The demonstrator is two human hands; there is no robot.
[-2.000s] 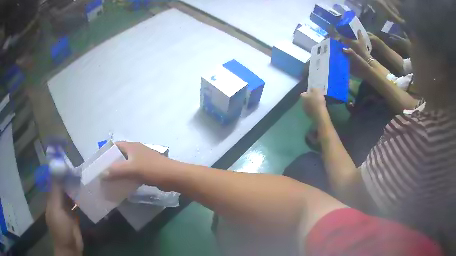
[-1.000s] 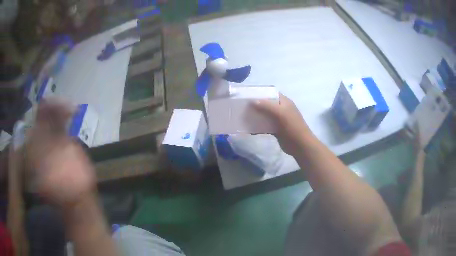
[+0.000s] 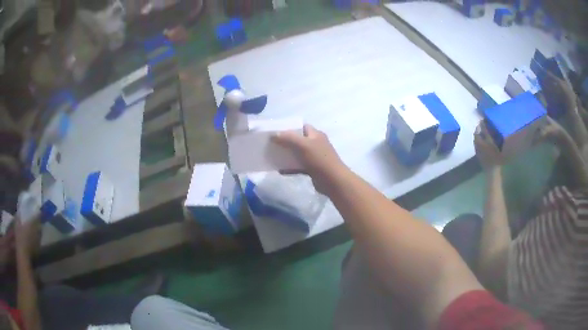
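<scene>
My right hand (image 3: 309, 151) is closed on the right end of a white inner box (image 3: 261, 145), above the board's left side. A small fan (image 3: 234, 98) with blue blades and a white hub sticks up at the box's left end; its lower body is hidden behind the box. A crinkled clear plastic bag (image 3: 300, 196) lies on the board's near corner, with a blue printed carton (image 3: 274, 209) under or inside it. A blue-and-white retail box (image 3: 211, 193) stands just left of it. My left hand is out of the picture.
Two retail boxes (image 3: 412, 129) stand on the white board (image 3: 309, 71). At right, a person in a striped top holds a blue-topped carton (image 3: 516, 119). At far left, another person's hand (image 3: 26, 235) shows near cartons (image 3: 98, 198) on another board.
My left hand, blurred at the left a second ago, has left the picture. The view has shifted, and my right hand still holds the white box. The neighbour's carton now shows its blue face upward.
</scene>
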